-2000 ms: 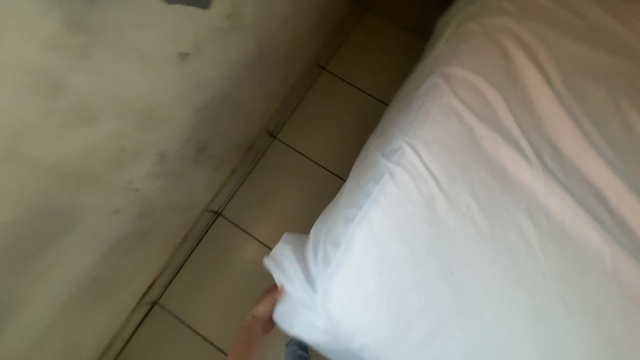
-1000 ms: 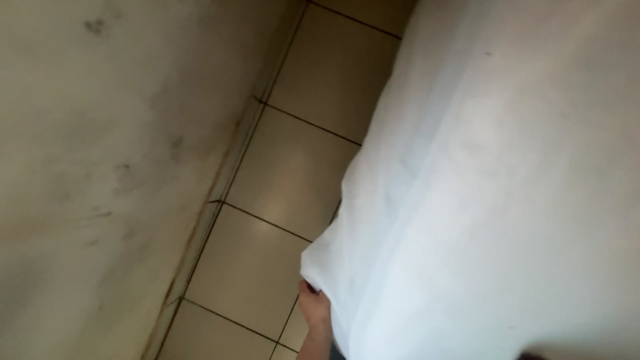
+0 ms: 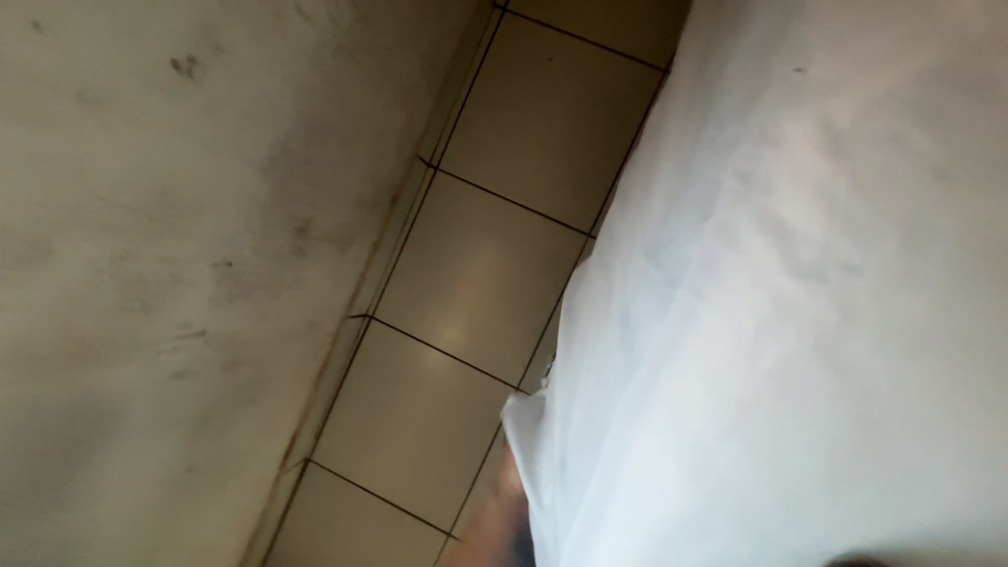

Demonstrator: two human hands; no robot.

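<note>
A white sheet (image 3: 756,331) covers what looks like a bed and fills the right side of the head view, with soft creases across it. At the sheet's left edge, low in the view, my left hand (image 3: 508,488) grips the cloth from the outside; its fingers are mostly hidden behind the fabric and the forearm is blurred. A small peak of cloth stands out just above the hand. At the bottom edge on the right, a dark blurred shape shows, too little of it to name. My right hand cannot be made out.
A stained pale wall (image 3: 173,260) takes up the left side, with a narrow tile skirting (image 3: 398,236) at its foot. Between the wall and the sheet runs a strip of beige floor tiles (image 3: 480,268) with dark joints.
The sheet's deep folds seen two seconds ago have flattened, and its edge hangs differently around my left hand, which keeps hold of it. The view has shifted.
</note>
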